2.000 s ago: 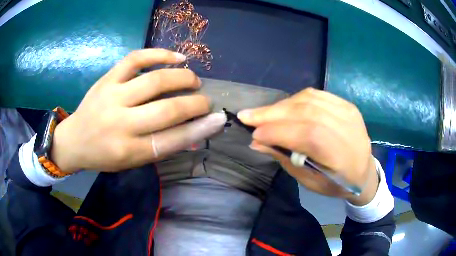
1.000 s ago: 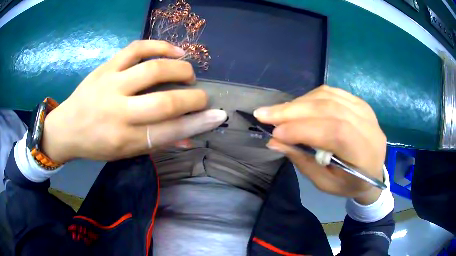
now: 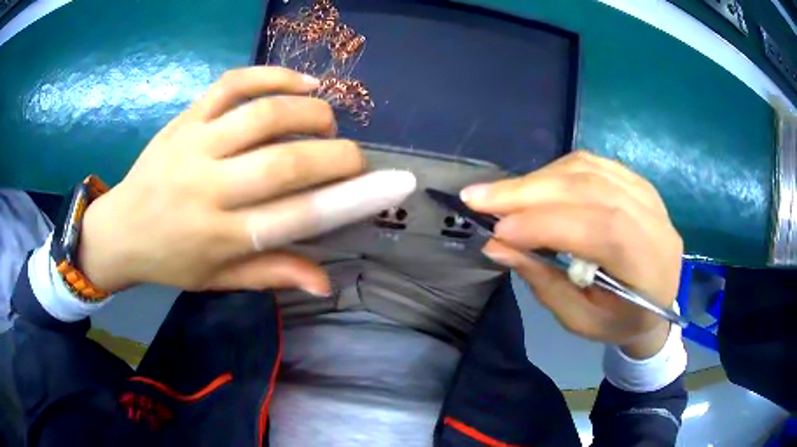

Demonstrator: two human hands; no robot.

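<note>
A grey-brown fixture plate (image 3: 419, 175) lies at the near edge of the black tray (image 3: 472, 79). Two dark nests show, one beside my left index fingertip (image 3: 391, 216) and one farther right (image 3: 456, 225). My left hand (image 3: 218, 188) lies over the plate's left part, its whitish-covered index finger stretched above it and its thumb apart; whether it grips the plate is hidden. My right hand (image 3: 581, 236) holds dark-tipped tweezers (image 3: 580, 271), the tips over the plate between the two nests. I cannot make out a coil at the tips.
Copper coils (image 3: 345, 92) with thin wire tails lie in a tangle in the tray's left part. The glossy green bench top (image 3: 673, 148) extends on both sides. A pale, shiny bundle (image 3: 785, 183) stands at the far right edge. My lap is below the plate.
The tweezers have moved right, away from the left index fingertip. My left index finger has lifted and shifted up and right, uncovering more of a nest, and my thumb now shows below it.
</note>
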